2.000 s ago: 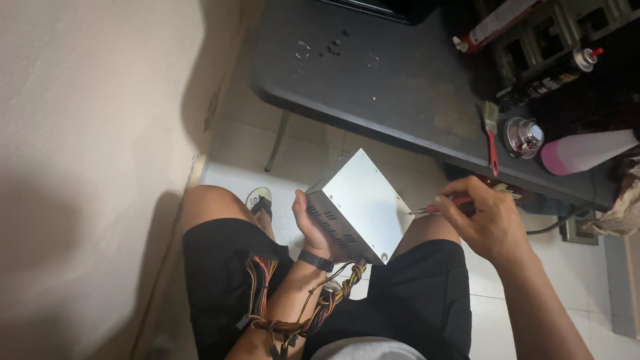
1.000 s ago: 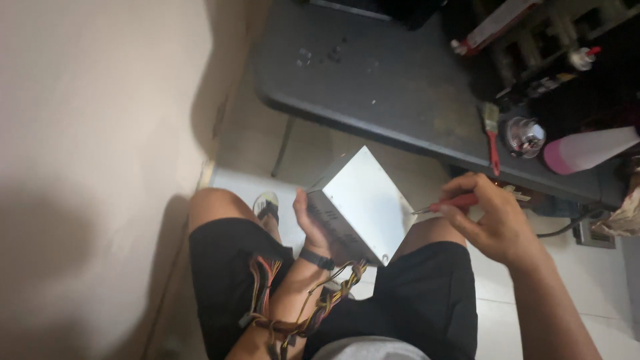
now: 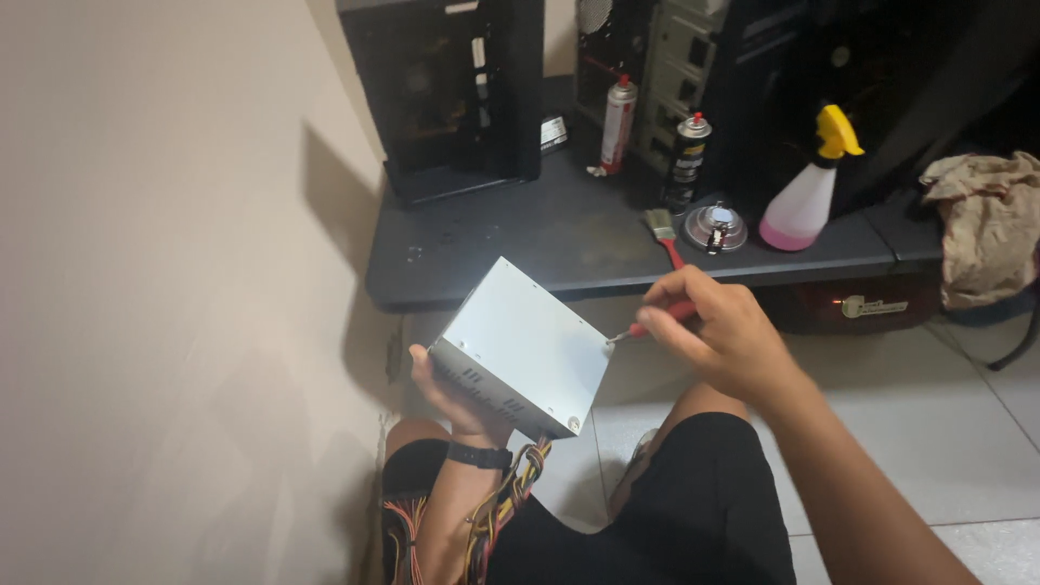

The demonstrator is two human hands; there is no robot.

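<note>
A computer power supply unit [image 3: 528,349] in a pale metal case is tilted above my lap, with vent slots along its near side. My left hand [image 3: 467,406] supports it from the left and below; part of that hand is hidden by the case. A bundle of coloured cables [image 3: 528,471] leaves the near corner and hangs along my left forearm. In my right hand [image 3: 715,333] is a red-handled screwdriver [image 3: 638,330], held between thumb and fingers. Its tip meets a screw at the right corner of the case, or lies just over it.
On the dark table [image 3: 520,236] stand a black computer case [image 3: 447,106], a red and white spray can [image 3: 618,126], a black spray can [image 3: 689,158] and a spray bottle [image 3: 800,203]. A paintbrush [image 3: 665,236] and a round clear-topped part [image 3: 715,229] lie near its edge. A crumpled cloth [image 3: 987,227] is at right.
The view has tilted up, showing more of the table. My left hand still holds the power supply, and the screwdriver remains in my right hand at the same corner.
</note>
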